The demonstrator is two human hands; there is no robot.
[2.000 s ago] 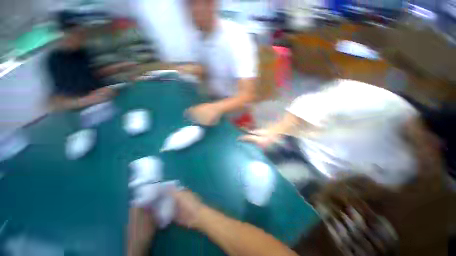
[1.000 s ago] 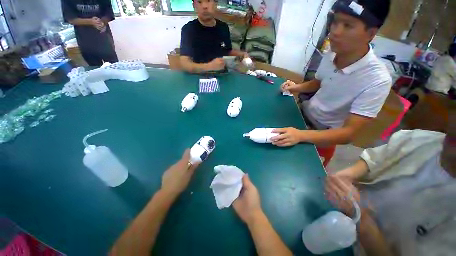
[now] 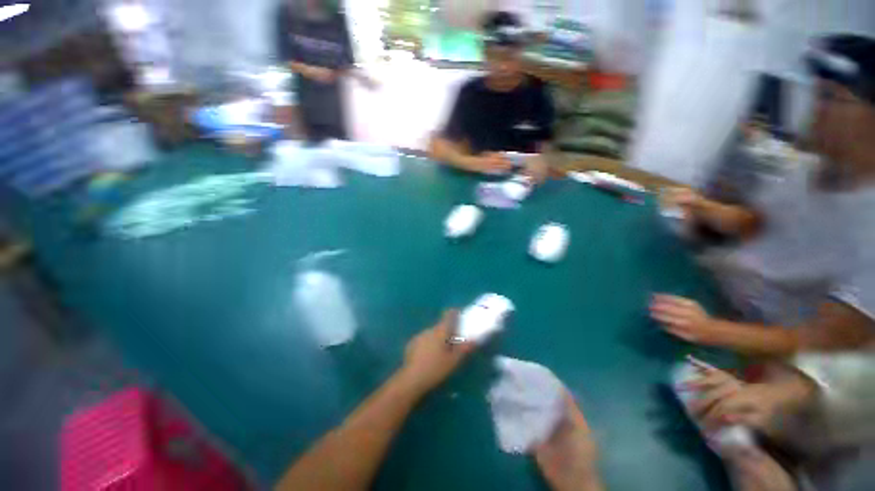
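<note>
The picture is blurred. My left hand [image 3: 437,353] holds a white light bulb camera [image 3: 484,318] by its lower end, above the dark green table [image 3: 240,316]. My right hand [image 3: 568,436] holds a crumpled white cleaning cloth [image 3: 526,403] to the right of and below the camera. The cloth and camera are apart. A translucent wash bottle [image 3: 326,309] with a bent spout is to the left of my left hand. Two more white cameras, one [image 3: 463,222] and another [image 3: 550,243], lie farther back.
Pale green plastic pieces [image 3: 182,206] and a white strip of parts [image 3: 331,161] lie at the far left. A pink stool [image 3: 110,446] is at the lower left. People sit at the right and far side; a neighbour's hands [image 3: 729,398] hold something white at the right edge.
The view has swung left, so things appear farther right. The neighbour's hand has let go of the camera on the table. I still hold the camera and cloth. The pink stool shows more.
</note>
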